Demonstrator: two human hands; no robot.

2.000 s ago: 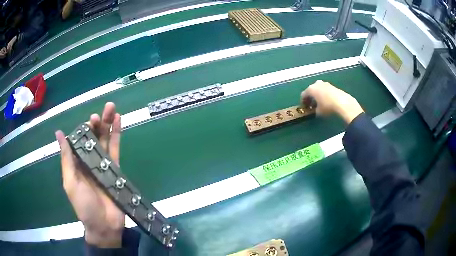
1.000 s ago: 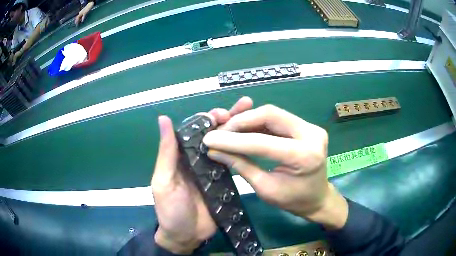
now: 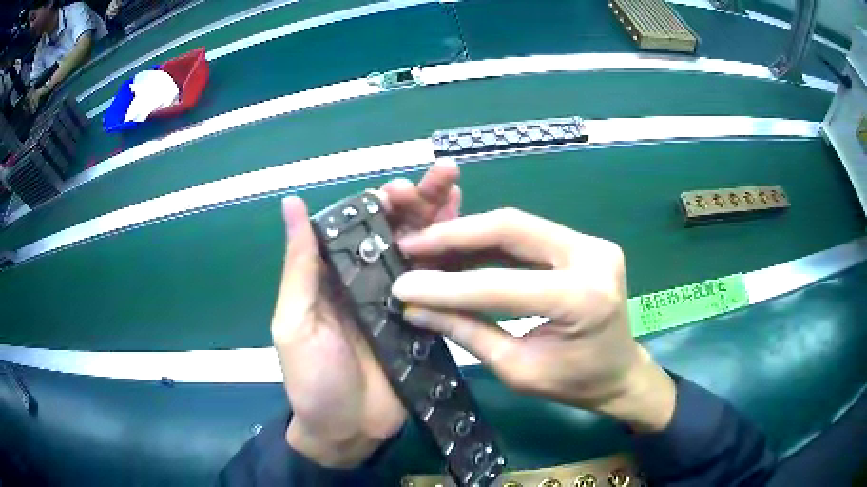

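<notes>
The dark holding fixture [image 3: 404, 333] lies tilted across my left palm, its top end up and left, its lower end down near the bottom edge. My left hand [image 3: 333, 352] holds it from beneath, thumb along its left side. It has a row of round stations with shiny centres. My right hand [image 3: 532, 304] has its thumb and fingertips at the second station from the top. Whether a small part is between the fingertips is hidden. A tan fixture strip [image 3: 570, 477] shows below, cut off by the bottom edge.
Another tan strip [image 3: 734, 202] lies on the green belt at right. A grey-black fixture [image 3: 509, 138] rests by the middle white rail. Farther off are a ribbed tan block [image 3: 654, 26], red and blue bins [image 3: 190, 81] and a person [image 3: 67, 43]. A green label [image 3: 689, 302] is on the near rail.
Since a second ago, my right fingertips have moved from the top station to the second one. Earlier my right hand was over the tan strip on the belt. The view has swung right.
</notes>
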